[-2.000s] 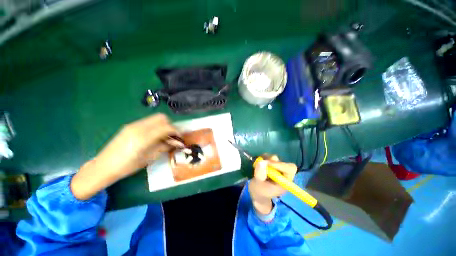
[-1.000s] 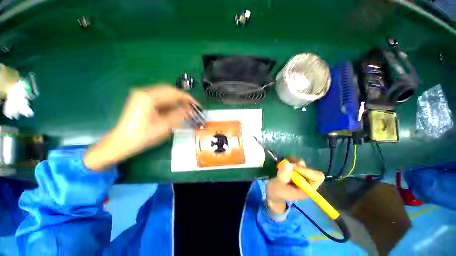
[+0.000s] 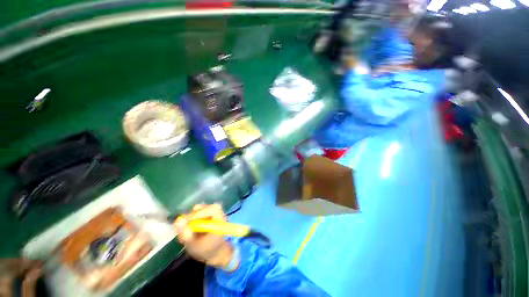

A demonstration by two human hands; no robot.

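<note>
My right hand (image 3: 203,238) holds the yellow-handled soldering iron (image 3: 217,228) like a pen, right of the white paper (image 3: 136,197); its tip is blurred. The orange-brown fixture plate (image 3: 81,246) lies on the paper at the lower left. A dark round board (image 3: 105,248) with silvery parts is at the plate's centre, blurred. My left hand (image 3: 20,278) is cut off at the lower left edge beside the paper and badly blurred; whether it holds anything cannot be told.
A black fan (image 3: 66,168) stands behind the paper, with a whitish round tin (image 3: 156,127) right of it. Beyond are the blue soldering station (image 3: 203,130), a yellowish sponge (image 3: 242,132) and a clear bag (image 3: 293,90). A cardboard box (image 3: 319,185) stands on the floor; a person in blue (image 3: 383,96) sits beyond.
The view has swung right, so the bench things appear further left and a neighbouring person shows. My left hand is now low at the left edge. My right hand still holds the iron.
</note>
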